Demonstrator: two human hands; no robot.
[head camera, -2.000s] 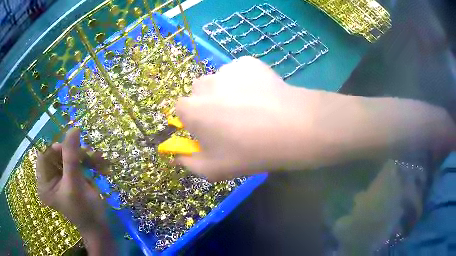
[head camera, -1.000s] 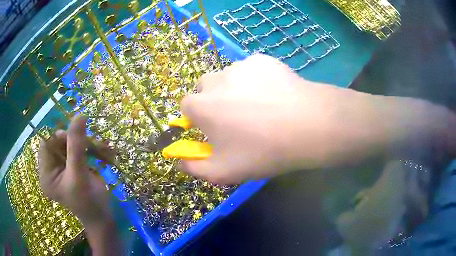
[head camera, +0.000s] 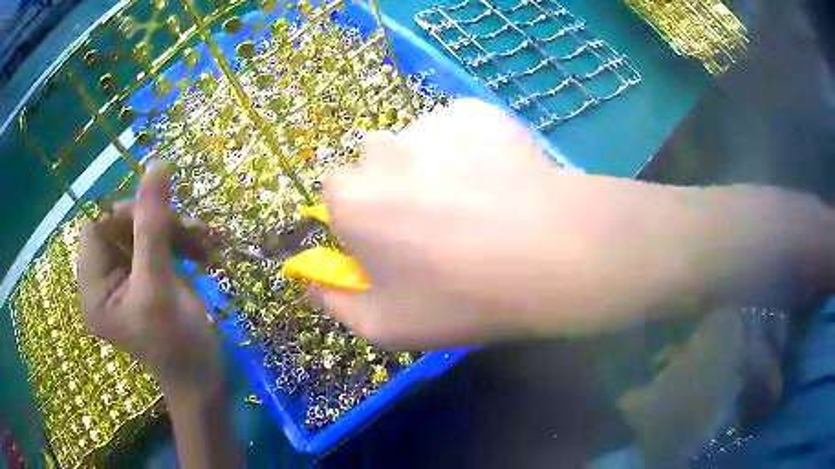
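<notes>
My right hand (head camera: 430, 220) is closed around side cutters with yellow-orange handles (head camera: 327, 267); their dark jaws are blurred and point left over the blue bin. My left hand (head camera: 142, 275) holds the near edge of a gold sprue frame (head camera: 240, 92), thumb up, at the bin's left side. The frame is tilted up over the bin, with small round gold parts on its upper left and barer bars on the right. The blue bin (head camera: 384, 403) holds many loose gold and silver parts (head camera: 265, 137). Whether the jaws touch the frame cannot be told.
A stack of gold frames (head camera: 78, 366) lies left of the bin. A pale silver frame (head camera: 536, 55) lies flat on the green table (head camera: 632, 124) beyond the bin. Another gold frame pile (head camera: 691, 29) is at the upper right. A white line curves along the table's left side.
The bin, the silver frame and the gold pile have shifted right in the view. The cutters' handles look further apart than two seconds ago. Both hands keep their holds.
</notes>
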